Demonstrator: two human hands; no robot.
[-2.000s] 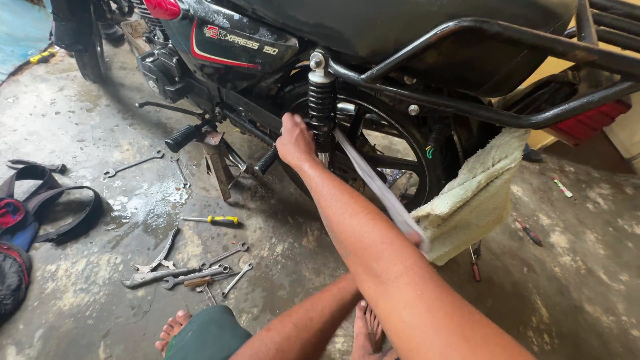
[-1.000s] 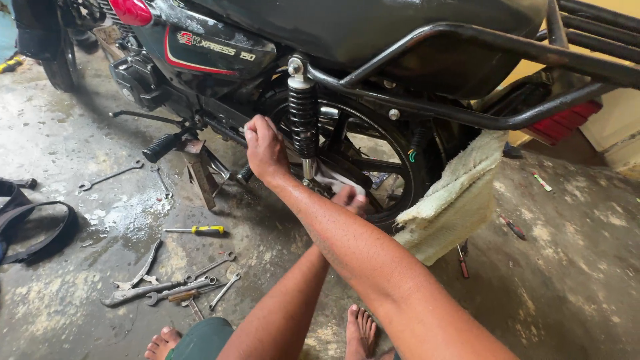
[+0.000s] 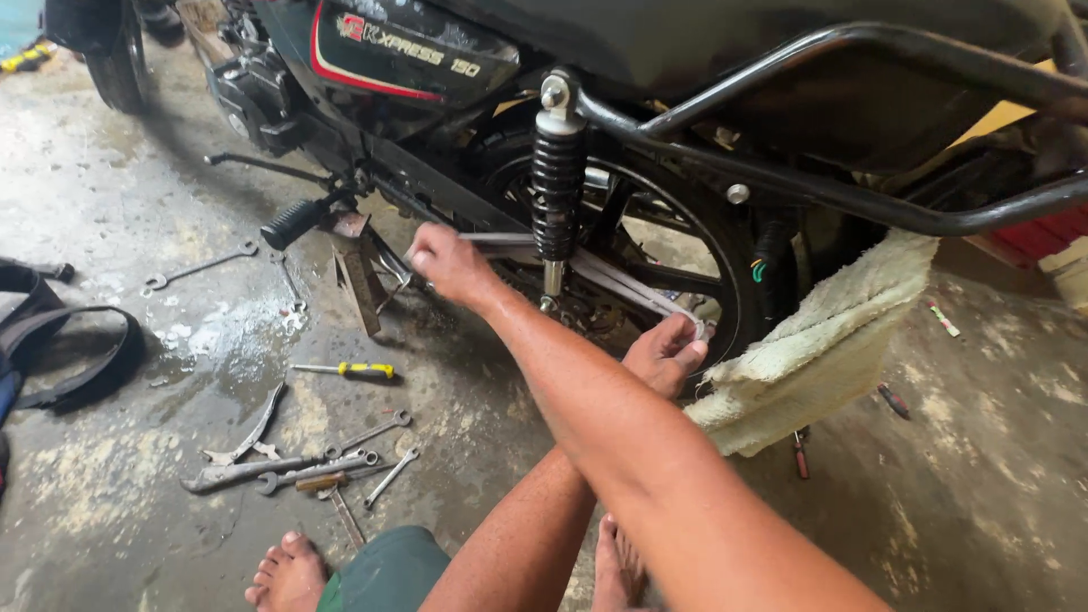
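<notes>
My arms are crossed, the right over the left. My right hand (image 3: 450, 262) is closed on one end of a pale cloth strip (image 3: 625, 285), left of the rear shock absorber (image 3: 557, 187). The strip passes behind the shock absorber and looks stretched. Its other end is in my left hand (image 3: 667, 353), low beside the spoked rear wheel (image 3: 722, 255) of a black motorcycle (image 3: 408, 59). A ragged whitish cloth (image 3: 824, 340) hangs below the rear rack, right of my left hand.
On the wet concrete floor lie several wrenches (image 3: 391, 478), pliers (image 3: 255, 429), a yellow-handled screwdriver (image 3: 365, 371) and a dark strap (image 3: 76, 357). A footpeg (image 3: 297, 223) and a metal stand (image 3: 361, 276) are left of the wheel. The black rear rack (image 3: 765, 174) juts out overhead.
My left hand, near the foot of the shock absorber one second ago, has moved away to the lower right with the strip. My right hand is farther left of the shock absorber than two seconds ago.
</notes>
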